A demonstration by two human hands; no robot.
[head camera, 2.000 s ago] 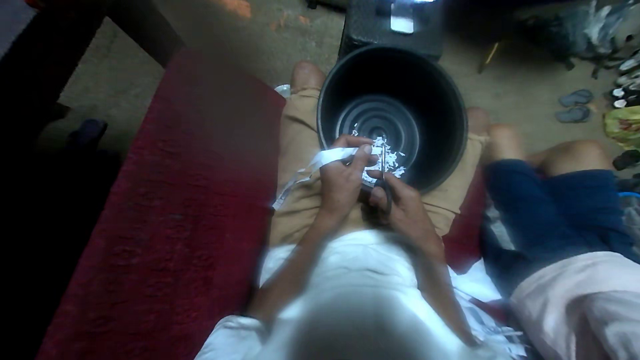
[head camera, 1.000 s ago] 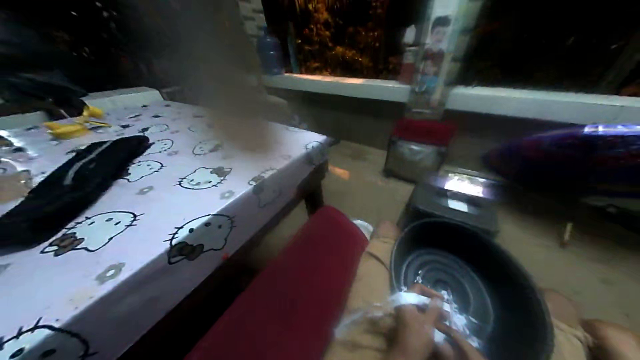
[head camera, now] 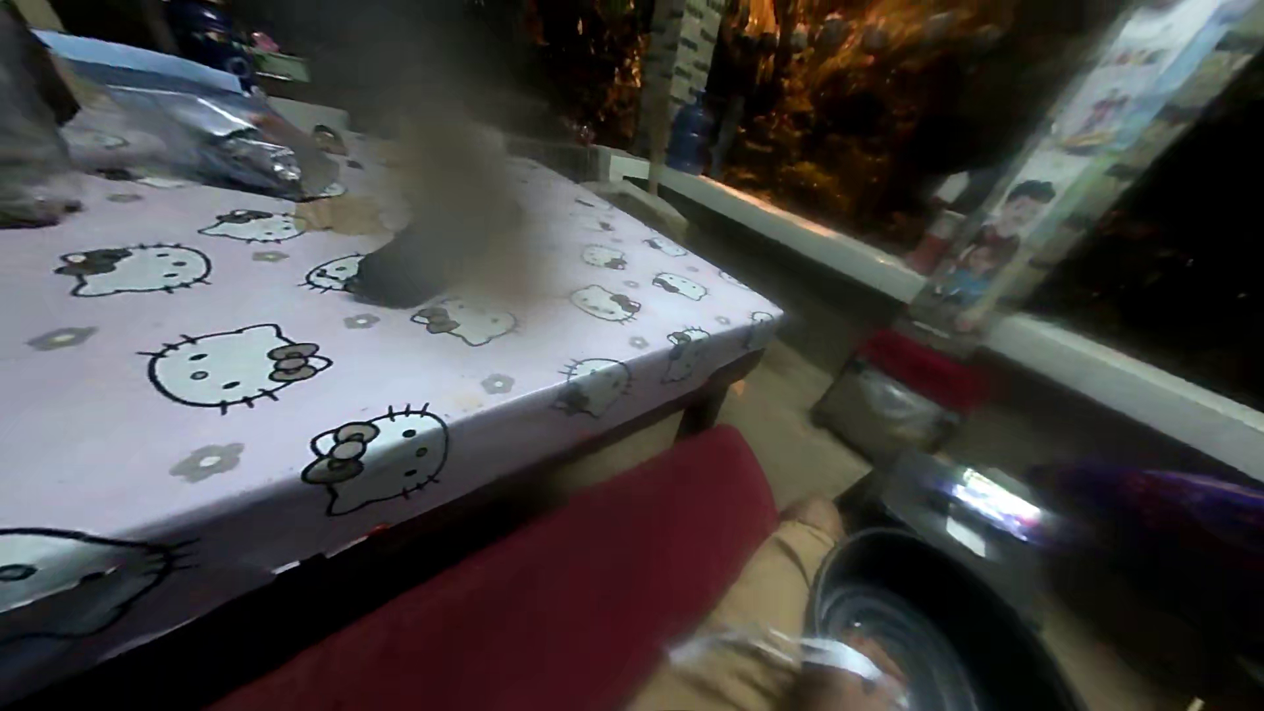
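Note:
Low in the head view, my left hand is closed on a white strip, probably paper or cloth, which trails left over my tan trousers. The hand is blurred and cut by the bottom edge, over the near left rim of a black round tub. Ridged rings show on the tub's inner bottom. My right hand is outside the picture, and so is whatever it holds.
A table with a cartoon-cat cover fills the left, bearing plastic bags. A red bench runs beside my leg. Beyond the tub stand a dark box and a red-topped container. A blurred smear covers part of the table.
The view has swung up and to the left, from my lap to the table. Scissors in my right hand and white scraps in the tub, seen earlier, are now out of view.

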